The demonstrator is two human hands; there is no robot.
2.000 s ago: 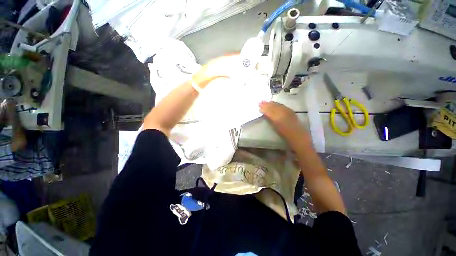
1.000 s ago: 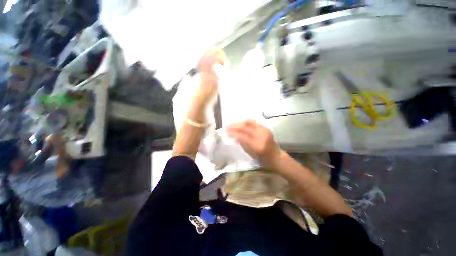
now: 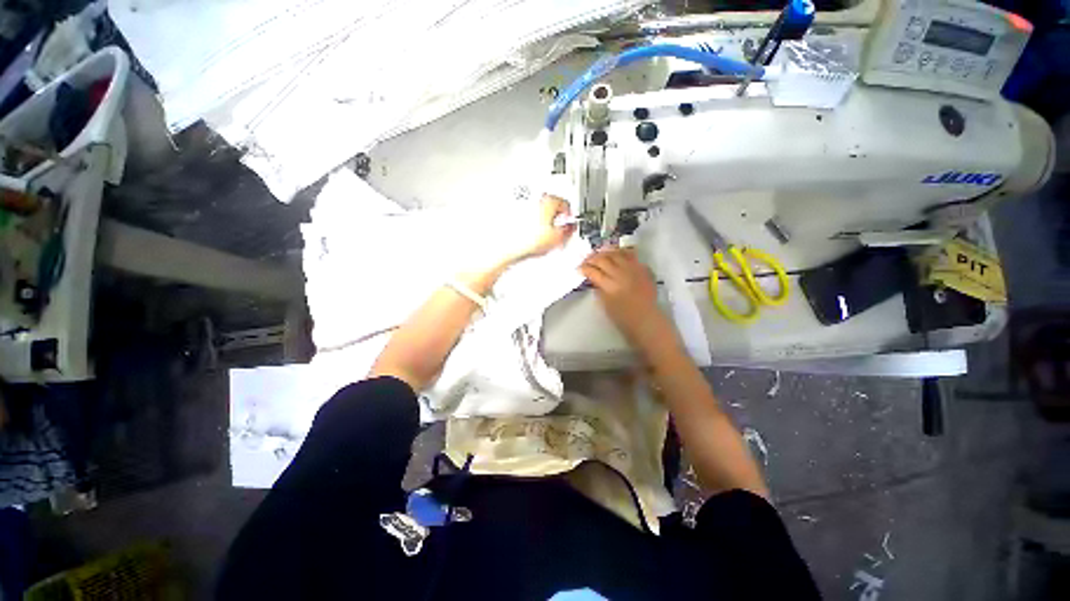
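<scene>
A white garment piece (image 3: 493,340) lies under my hands, spread to the left and hanging over the table's front edge. My left hand (image 3: 549,225) holds the cloth just left of the needle area, fingertips pinched on it. My right hand (image 3: 620,282) rests with its fingertips on the cloth's right edge, just in front of the needle area. The sewing machine (image 3: 810,153) with blue JUKI lettering stands at the right. The presser foot is small and partly hidden by my fingers.
Yellow-handled scissors (image 3: 747,282), a black phone (image 3: 854,285) and a yellow label (image 3: 968,268) lie below the machine arm. A white strip (image 3: 690,323) crosses the table's front edge. A stack of white panels (image 3: 340,71) is behind left. A blue hose (image 3: 645,53) curves behind the head.
Both hands have moved from the cloth left of the machine to the needle area, bringing the cloth edge there. The view has shifted, and more of the machine and its control panel shows.
</scene>
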